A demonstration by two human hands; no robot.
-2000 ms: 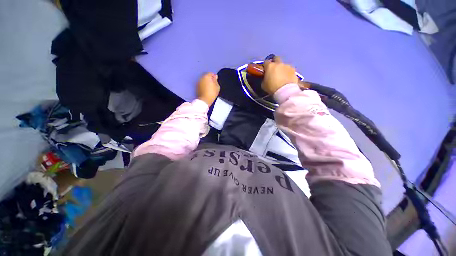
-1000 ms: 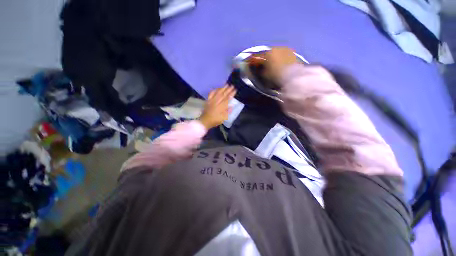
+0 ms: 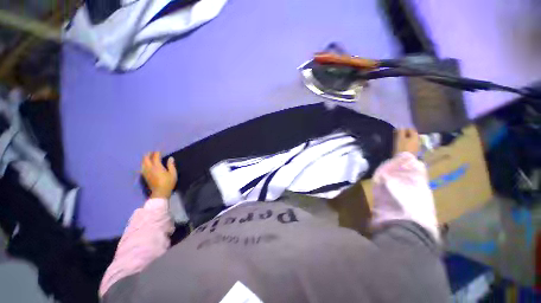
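Note:
A black and white garment (image 3: pixel 255 134) lies across the near edge of the purple-blue table, its black band curving along the far side of the white part. My left hand (image 3: pixel 159 174) grips the band's left end, and my right hand (image 3: pixel 407 142) holds its right end. The steam iron (image 3: pixel 338 76), with a reddish-brown handle and bright-rimmed soleplate, stands on the table just beyond the garment, touched by neither hand. The picture is slightly blurred.
A crumpled white garment (image 3: pixel 139 32) lies at the table's far left. Black and white garments (image 3: pixel 35 160) hang at the left edge. The iron's dark hose (image 3: pixel 439 76) runs right past a flat dark rest (image 3: pixel 438 97). A cardboard box (image 3: pixel 460 177) stands at lower right.
The view has swung right. My right hand has let go of the iron and holds the garment's right end. My left hand has moved to its left end. The garment is now spread sideways.

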